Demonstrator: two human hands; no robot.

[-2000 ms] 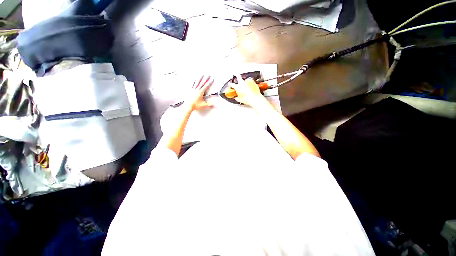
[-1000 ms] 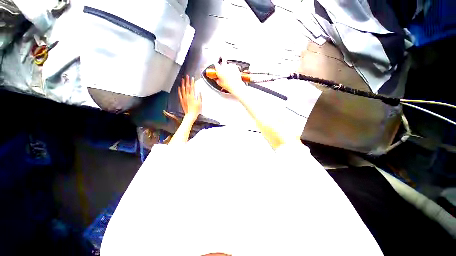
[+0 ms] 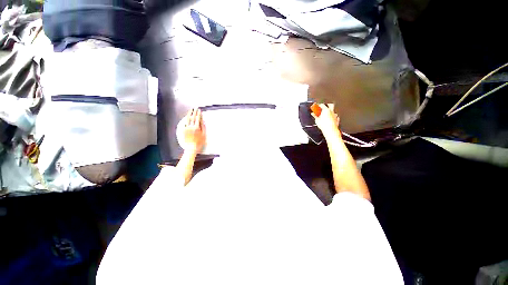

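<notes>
A pale garment panel lies in front of me, glaring, with a thin dark strip running across it. My left hand lies flat with fingers extended on the panel's left end, beside the strip's left end. My right hand is closed on the orange handle of the steam iron, at the panel's right edge. The iron's dark body shows left of the hand; whether it touches the cloth cannot be told. The pale cord runs from it to the right.
Pale stacked panels with a dark strip lie at left, dark cloth behind them. A smartphone lies on the table cover at the far side. Loose pale and dark pieces lie far right. Orange-handled scissors? lie far left.
The iron in my right hand has moved right, off the dark strip to the panel's right edge. My left hand still rests at the panel's left side. The camera view has also shifted.
</notes>
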